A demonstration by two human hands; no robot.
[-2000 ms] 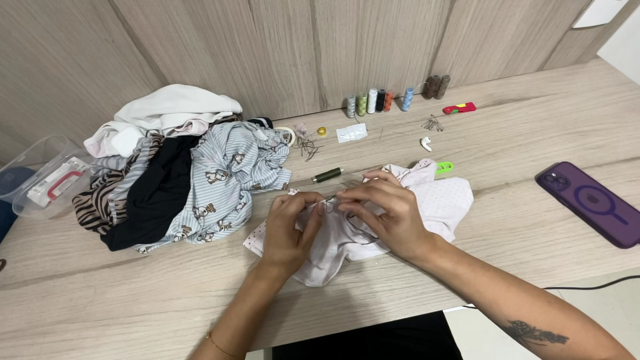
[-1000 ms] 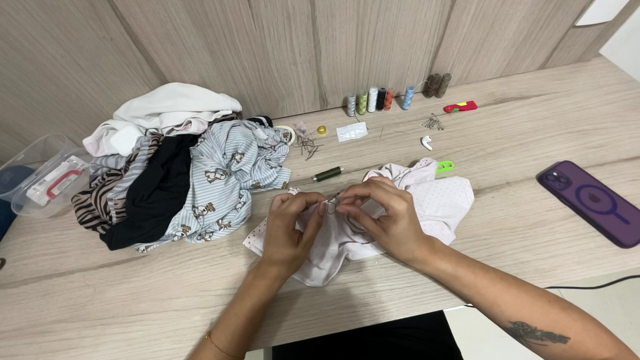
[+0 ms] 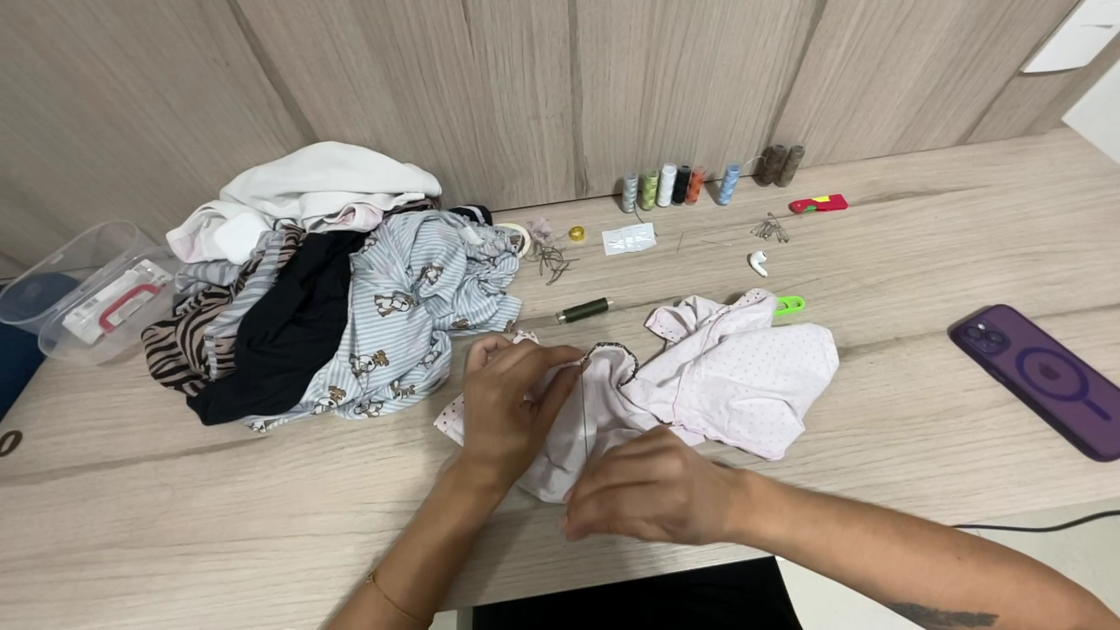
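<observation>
Pale pink dotted cloth (image 3: 744, 376) lies bunched on the table, with a dark-stitched curved edge standing up at its middle. My left hand (image 3: 521, 407) pinches that edge between thumb and forefinger. A dark thread (image 3: 585, 416) runs taut from the pinched edge down to my right hand (image 3: 652, 490), whose fingers are closed near the table's front. Whether a needle is between those fingers cannot be seen. Just behind the cloth lies a dark green thread spool (image 3: 584, 311). A bright green plastic piece (image 3: 789, 304) touches the cloth's back right side.
Piled clothes (image 3: 394, 297) and a clear plastic box (image 3: 96, 315) are at the left. Thread spools (image 3: 668, 185) line the back, near safety pins (image 3: 771, 228), a red tool (image 3: 818, 204), a white earbud (image 3: 759, 262) and a foil packet (image 3: 628, 238). A purple-cased phone (image 3: 1041, 376) lies right.
My right hand has left the left fingertips and moved down toward the front edge, drawing the thread out straight. The left hand still pinches the cloth edge.
</observation>
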